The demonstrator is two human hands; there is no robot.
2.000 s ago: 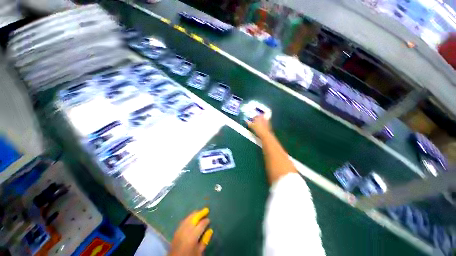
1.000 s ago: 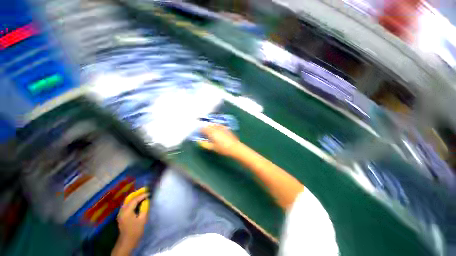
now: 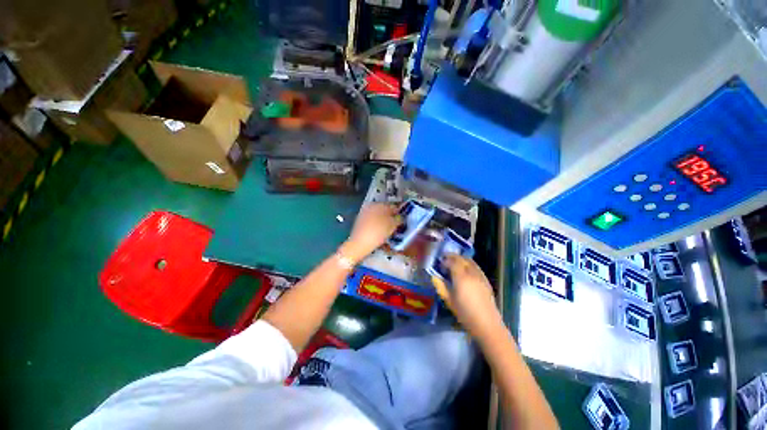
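Note:
My left hand (image 3: 375, 228) holds a white-edged dark panel (image 3: 414, 222), tilted, over the left side of the orange-brown fixture (image 3: 418, 244). My right hand (image 3: 468, 287), with yellow at a fingertip, holds a second panel (image 3: 449, 250) at the fixture's right side. The panels are close together; they partly hide the fixture, and whether either touches it is unclear. The fixture sits on the pale press base plate (image 3: 384, 261), above the blue press base (image 3: 390, 294) with its red label. The press head is mostly hidden below the blue housing (image 3: 481, 138).
The controller (image 3: 664, 180) reads about 195C at the right. Below it are a sheet of laid-out panels (image 3: 580, 323), a loose panel (image 3: 605, 409) and a conveyor (image 3: 705, 327). A second machine (image 3: 311, 117), red stool (image 3: 160, 273) and open carton (image 3: 189, 126) are at left.
The view has swung left from the bench and conveyor to the press. My right hand has moved from the green surface to the fixture with a panel; my left hand now holds a panel too.

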